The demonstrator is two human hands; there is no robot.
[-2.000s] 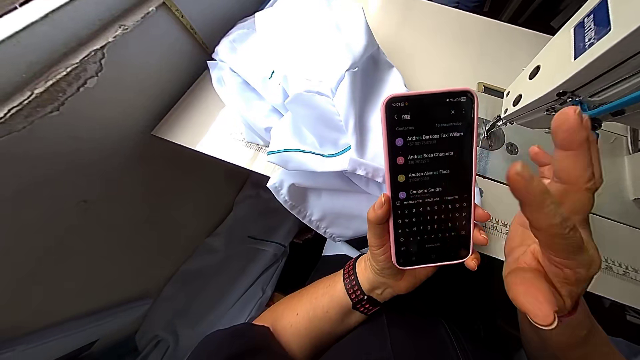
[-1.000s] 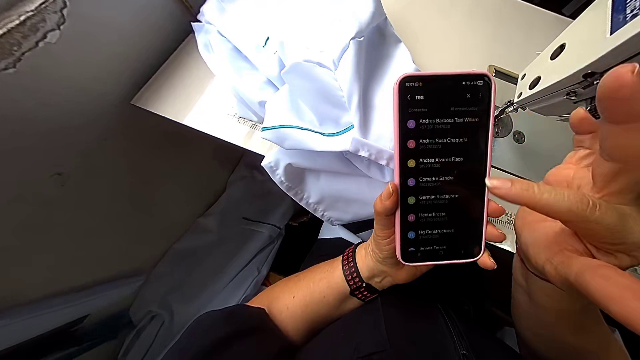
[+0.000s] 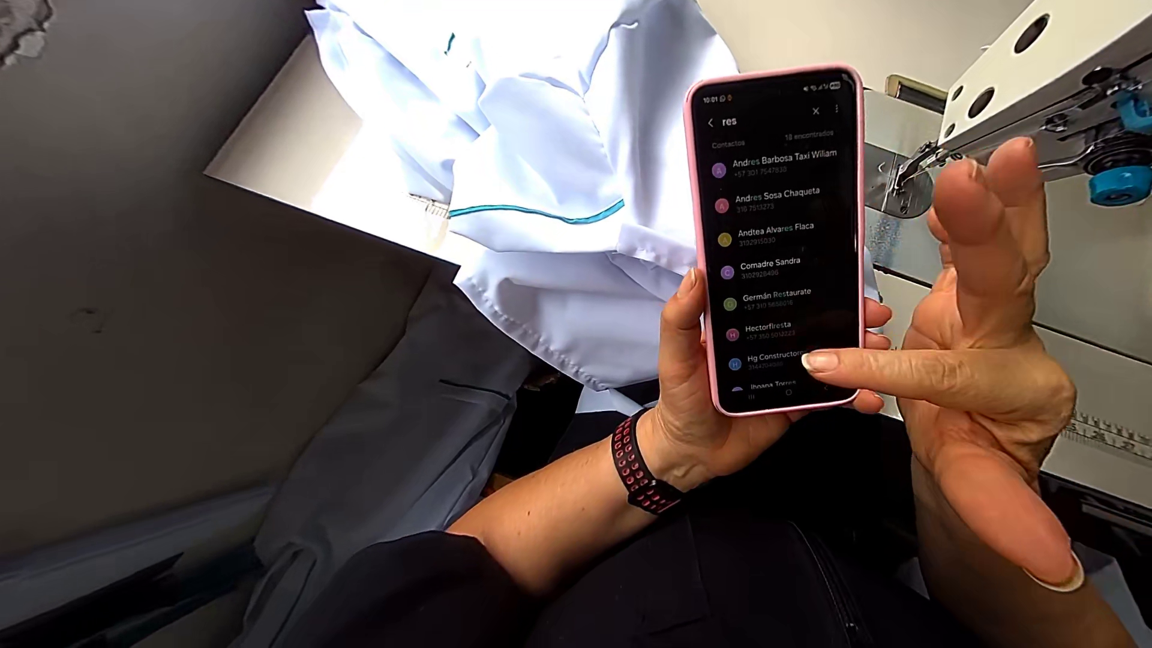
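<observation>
A smartphone in a pink case (image 3: 781, 243) stands upright in my left hand (image 3: 711, 405), its thumb along one edge and its fingers behind and around the other. The dark screen shows a list of written entries with coloured round icons. One finger of my right hand (image 3: 981, 360) reaches across the phone's lower right part, over the screen; whether it touches cannot be told. The other fingers of that hand are spread and hold nothing. A black and red perforated band circles my left wrist. Behind the phone lies white fabric (image 3: 540, 162) with a teal piping line.
At the upper right is a sewing machine (image 3: 1017, 90) with a blue knob, its needle area just beyond the phone. The pale worktable (image 3: 297, 153) carries a printed measuring scale. Grey-white cloth (image 3: 378, 432) hangs below its edge, beside a dark surface at the left.
The on-screen keyboard visible two seconds ago has given way to a longer list. My right hand has come over to the phone, and its extended finger is now lower on the screen. The view has shifted somewhat.
</observation>
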